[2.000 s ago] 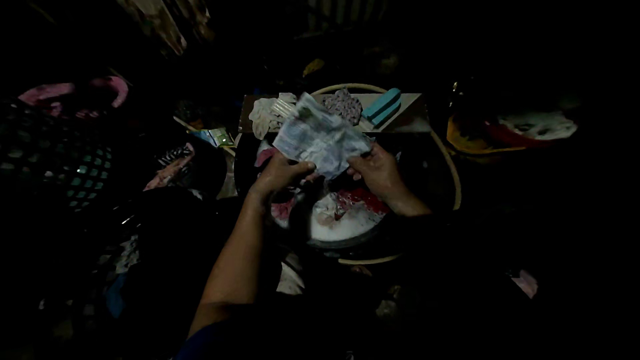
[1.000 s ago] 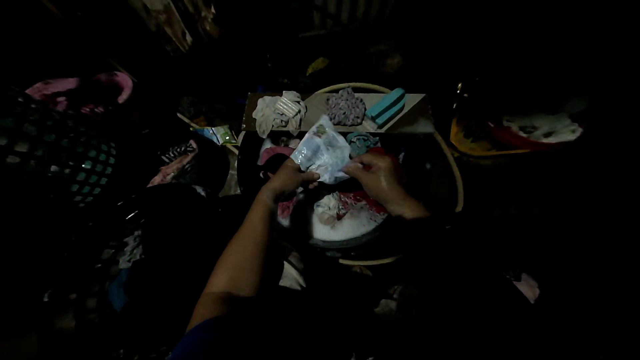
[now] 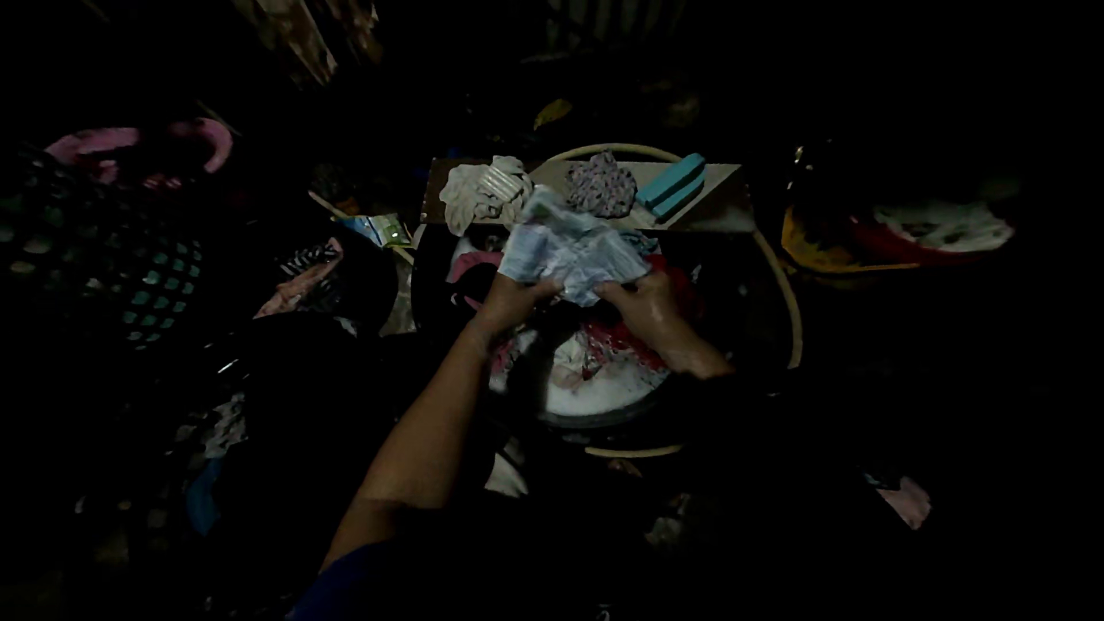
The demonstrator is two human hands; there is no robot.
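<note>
A wet, pale blue-white cloth is stretched between my two hands above a dark round basin. My left hand grips its lower left side, thumb on top. My right hand pinches its lower right edge. Under them, white suds and a red cloth lie in the basin, with a pink cloth at its left. Behind the cloth a board spans the basin, bearing a bunched whitish cloth, a speckled crumpled cloth and blue bars, probably laundry soap.
To the left are a plastic basket with holes, a pink item, a dark container with striped and pinkish cloths and a small packet. A yellow container with whitish contents stands at the right. Much of the scene is too dark to make out.
The pale cloth was folded narrower and more pointed a second ago; it is now spread wider between my hands. My right hand has shifted a little and its thumb now lies along the cloth's lower edge.
</note>
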